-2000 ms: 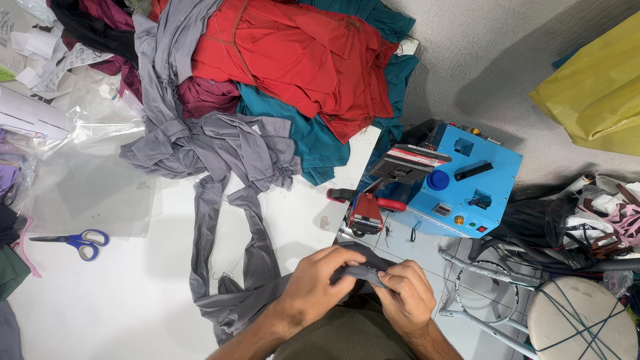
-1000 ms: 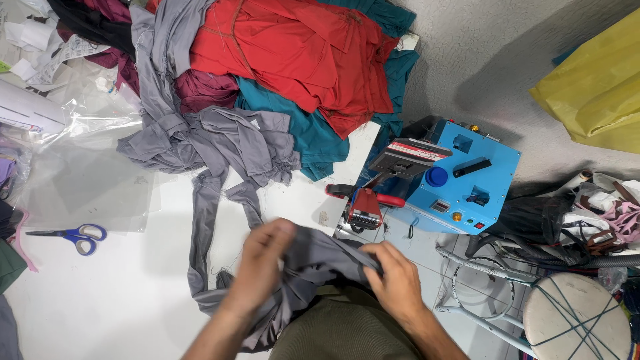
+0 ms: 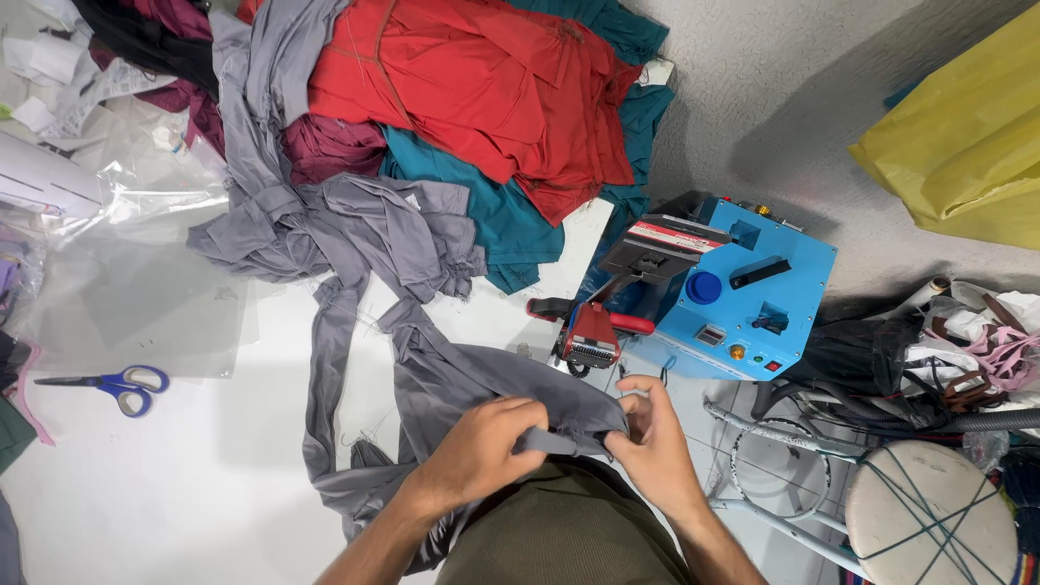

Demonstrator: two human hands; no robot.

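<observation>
Grey fabric (image 3: 487, 378) with a seamed edge lies across the near edge of the white table, in front of my body. My left hand (image 3: 491, 447) pinches this edge between thumb and fingers. At the corner of the same edge, my right hand (image 3: 650, 435) grips the cloth with thumb and index finger, its other fingers raised. A long grey strip (image 3: 325, 390) runs from the held cloth up to a crumpled grey garment pile (image 3: 390, 227). Loose threads hang along the edges.
Red garments (image 3: 487, 89) tied in a bundle lie over teal cloth (image 3: 520, 236). Blue-handled scissors (image 3: 122, 386) rest at left near clear plastic bags (image 3: 162, 309). Right of the table stand a blue machine (image 3: 747, 301), a red-and-black device (image 3: 593, 333) and a round stool (image 3: 930, 516). A yellow sheet (image 3: 967, 138) hangs at upper right.
Two seconds ago both hands were close together on a small part of the cloth. The grey fabric is now spread wider over the table edge, and the hands are farther apart.
</observation>
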